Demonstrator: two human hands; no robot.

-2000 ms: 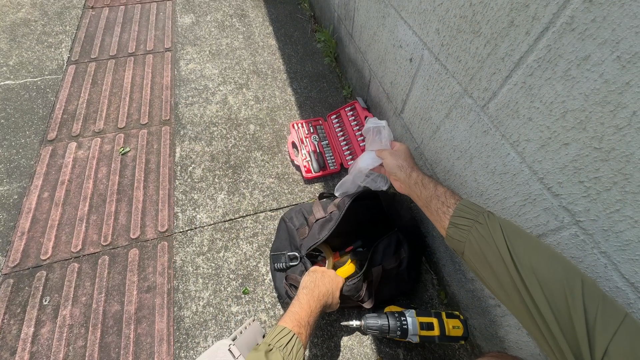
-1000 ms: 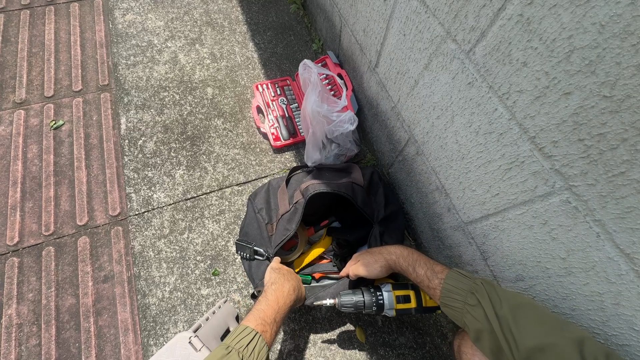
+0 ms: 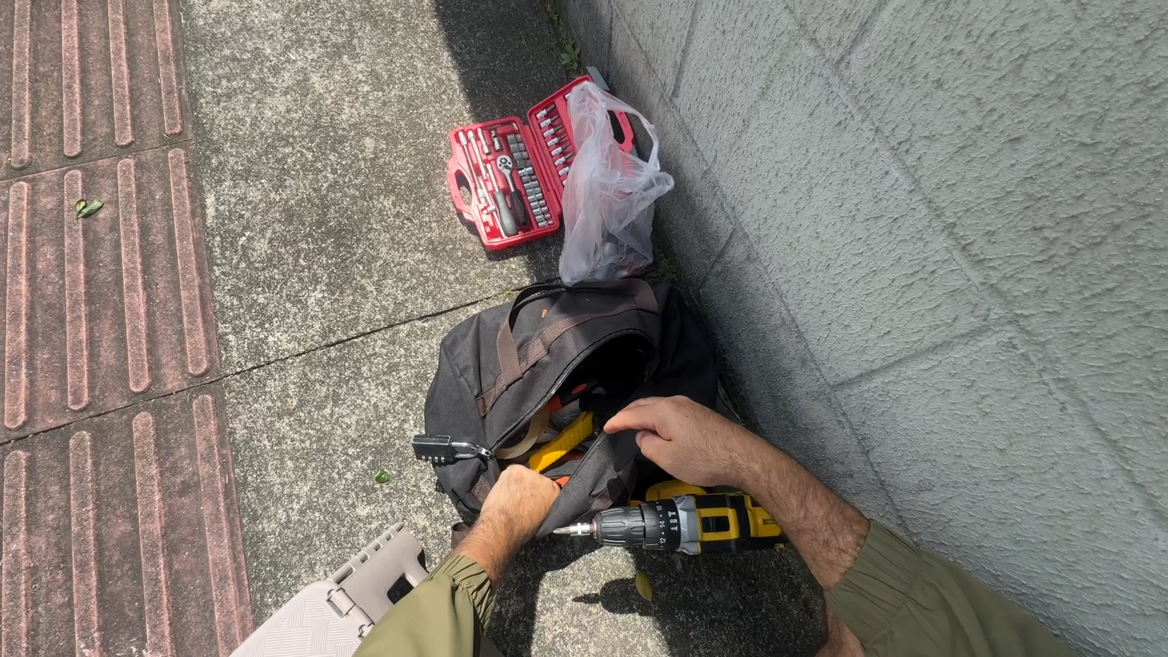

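A black fabric tool bag lies unzipped on the pavement, a combination padlock hanging at its left end. My left hand reaches into the near end of the opening; its fingertips are hidden, so I cannot tell what they hold. Beside it in the bag lies a yellow-handled tool. My right hand touches the bag's right edge, index finger extended over the rim. Just below that hand a yellow and black cordless drill lies across the bag's near side, its bit pointing left.
An open red socket set case lies beyond the bag, with a translucent plastic bag over its right half. A textured block wall runs along the right. A beige plastic folding stool or case is at the bottom left.
My right hand held the plastic bag two seconds ago; that bag now rests on the socket case and the hand is at the tool bag. My left hand stays at the opening.
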